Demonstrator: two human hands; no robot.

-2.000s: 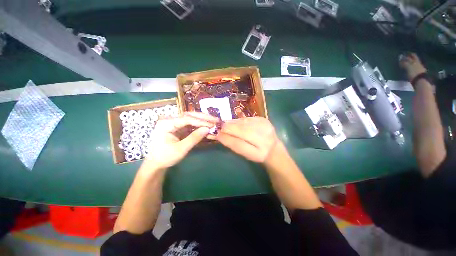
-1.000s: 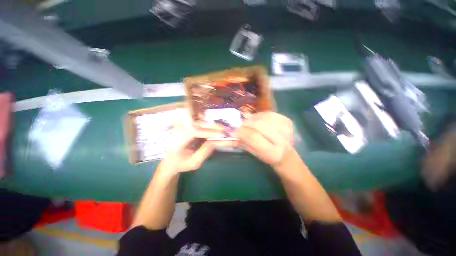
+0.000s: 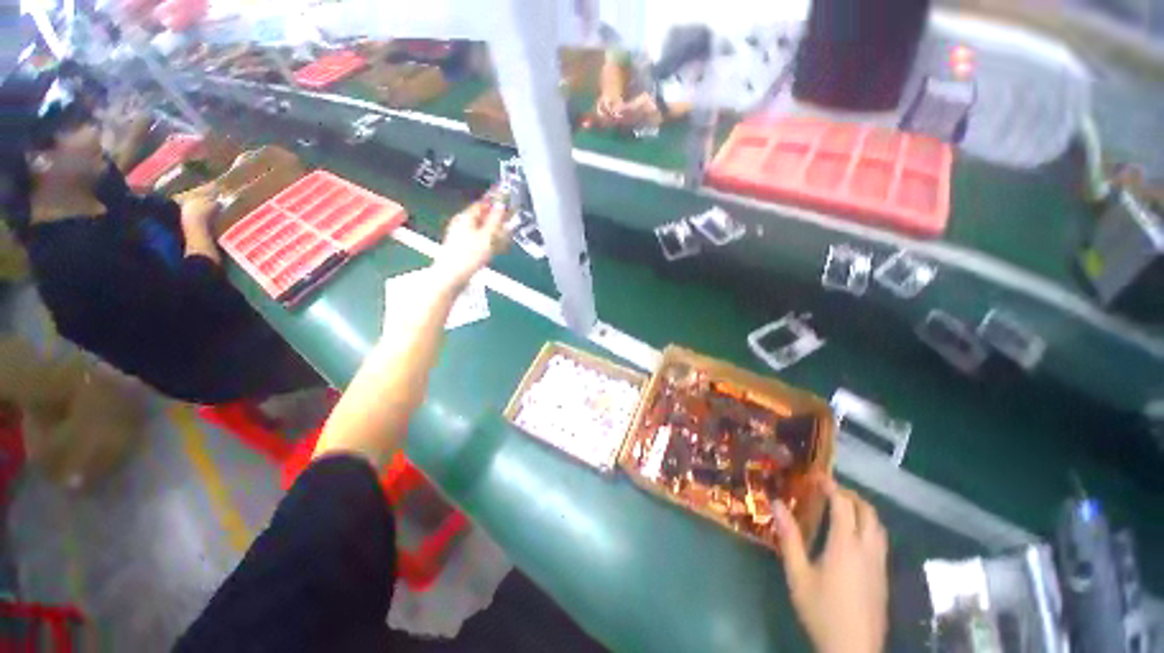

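Observation:
My left hand point(image 3: 470, 242) is stretched out over the bench at upper left. Its fingertips meet a pale housing frame point(image 3: 513, 179) beside the slanted support; I cannot tell whether they grip it. My right hand point(image 3: 839, 574) is at the near right corner of the larger cardboard box point(image 3: 638, 427), thumb and fingers apart, with no held part visible. This box holds copper-coloured and dark parts point(image 3: 728, 447). The smaller box point(image 3: 526, 383) at its left is filled with white ring parts point(image 3: 581, 406).
A grey support point(image 3: 549, 166) rises beside my left hand. Red compartment trays point(image 3: 313, 230) lie left and at the back point(image 3: 836, 172). Other frames point(image 3: 785, 339) lie on the green surface. An electric screwdriver point(image 3: 1091, 561) is at lower right. A person point(image 3: 141, 281) sits at left.
The view has swung left. My hands, together over the boxes before, are now apart: the left reaches far out to the frame, the right is at the larger box's corner. The white frame over that box is gone.

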